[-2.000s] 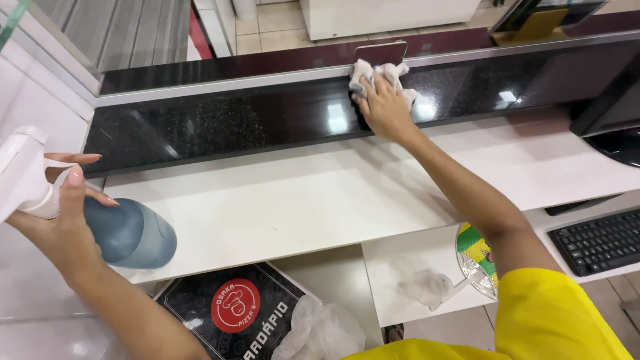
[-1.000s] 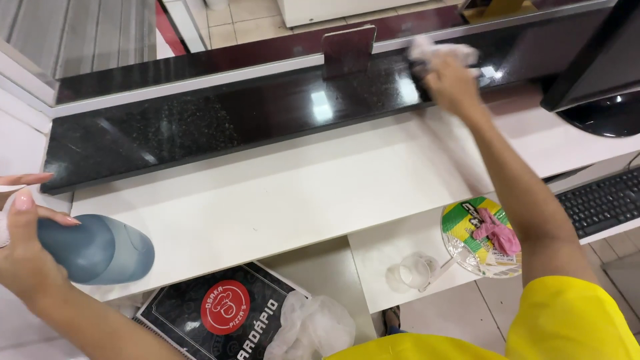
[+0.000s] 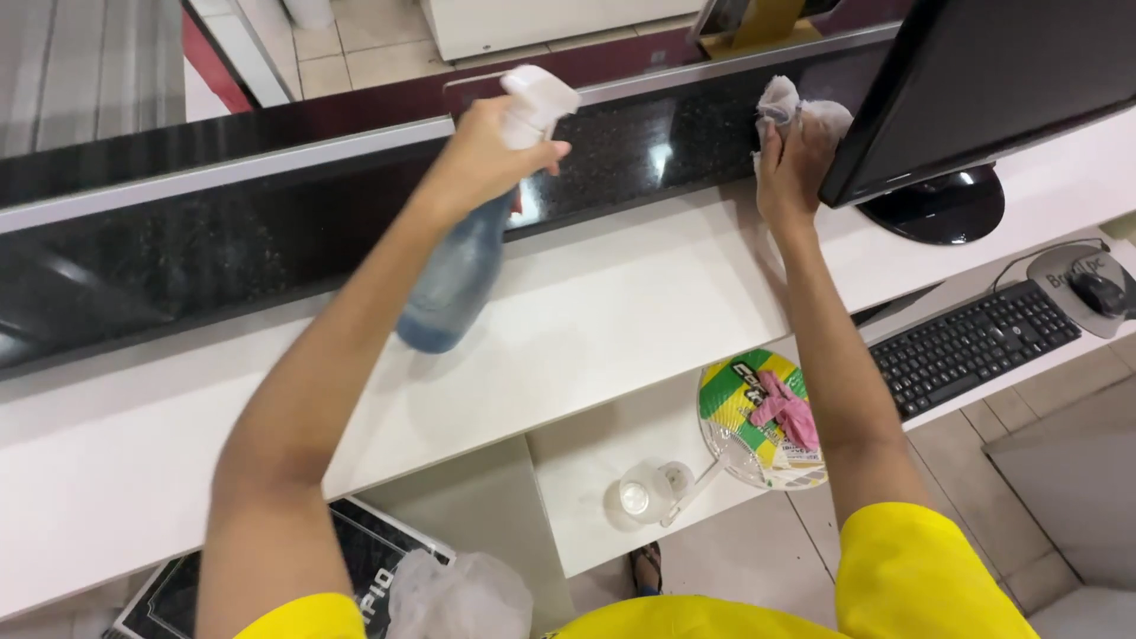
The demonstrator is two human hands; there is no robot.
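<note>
My left hand [image 3: 488,160] is wrapped around the neck of a blue spray bottle [image 3: 457,275] with a white trigger head, tilted above the white counter [image 3: 612,311]. Its head is in front of the black stone ledge [image 3: 293,222]. Toward the right end of that ledge, my right hand [image 3: 792,169] presses a crumpled white cloth [image 3: 821,115] on the stone, close beside the monitor's left edge. The monitor hides the ledge beyond it.
A black monitor [image 3: 994,98] stands on the counter at right. Below are a keyboard [image 3: 976,346], a mouse [image 3: 1099,291], a round lid with a pink cloth [image 3: 785,413], a clear plastic cup [image 3: 646,493], a black printed menu [image 3: 373,550] and a translucent plastic bag [image 3: 461,599].
My left hand has brought the spray bottle from the far left to the middle of the ledge. My right hand has moved right along the ledge with the cloth, up to the monitor.
</note>
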